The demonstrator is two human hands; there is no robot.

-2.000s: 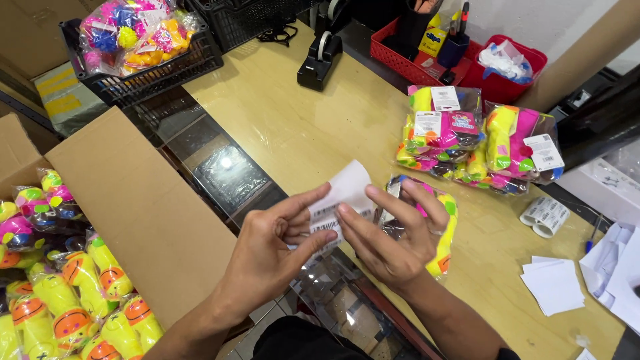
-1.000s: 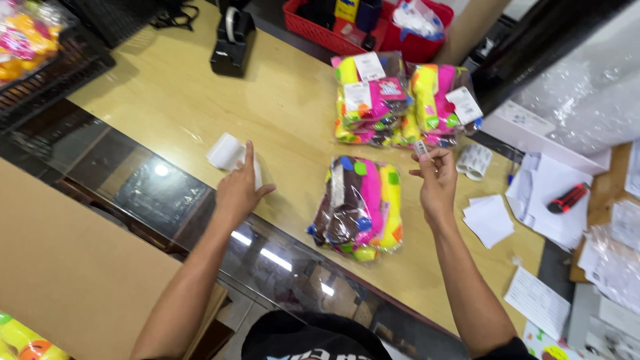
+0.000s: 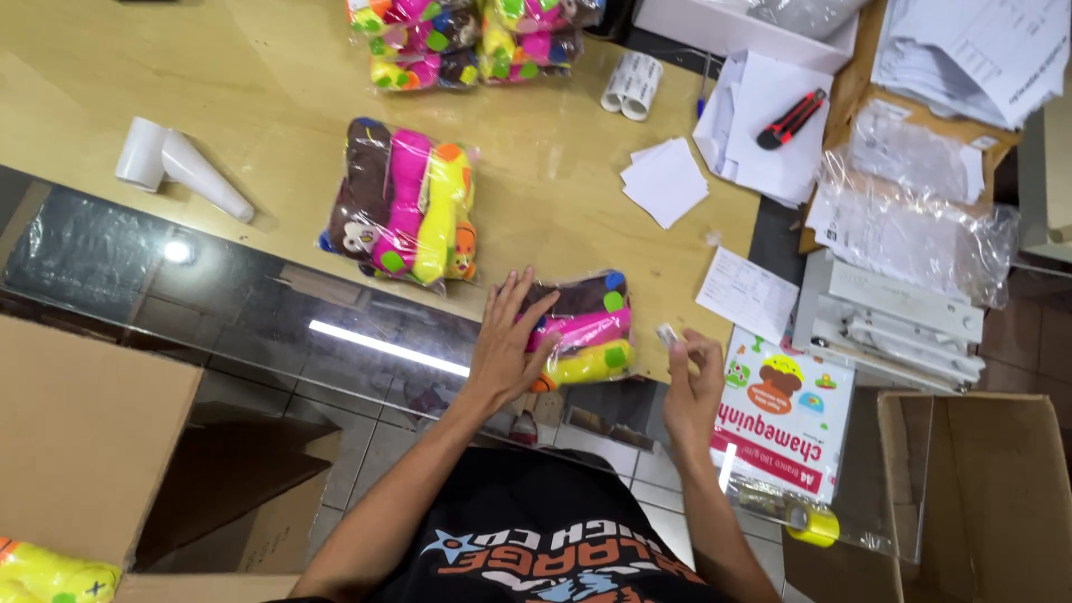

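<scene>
My left hand (image 3: 507, 343) lies with spread fingers on the left side of a clear bag of plush toys (image 3: 586, 327) at the table's front edge. The toys in it are brown, pink and yellow. Just right of that bag, my right hand (image 3: 693, 377) pinches a small white label (image 3: 667, 335) between thumb and fingertips. A second bag of plush toys (image 3: 406, 201) lies further back and to the left, untouched. At the left of the table, a strip of white label paper (image 3: 201, 172) rests partly curled.
More bagged plush toys (image 3: 435, 42) stand at the back. Label rolls (image 3: 632, 85), white paper slips (image 3: 666, 180) and a red and black utility knife (image 3: 791, 119) on papers are to the right. Open cardboard boxes (image 3: 84, 419) flank the glass-edged table (image 3: 276, 50).
The label paper, held in both hands two seconds ago, lies on the table. My left hand has moved from beside it onto a bag at the front edge. The view has shifted right.
</scene>
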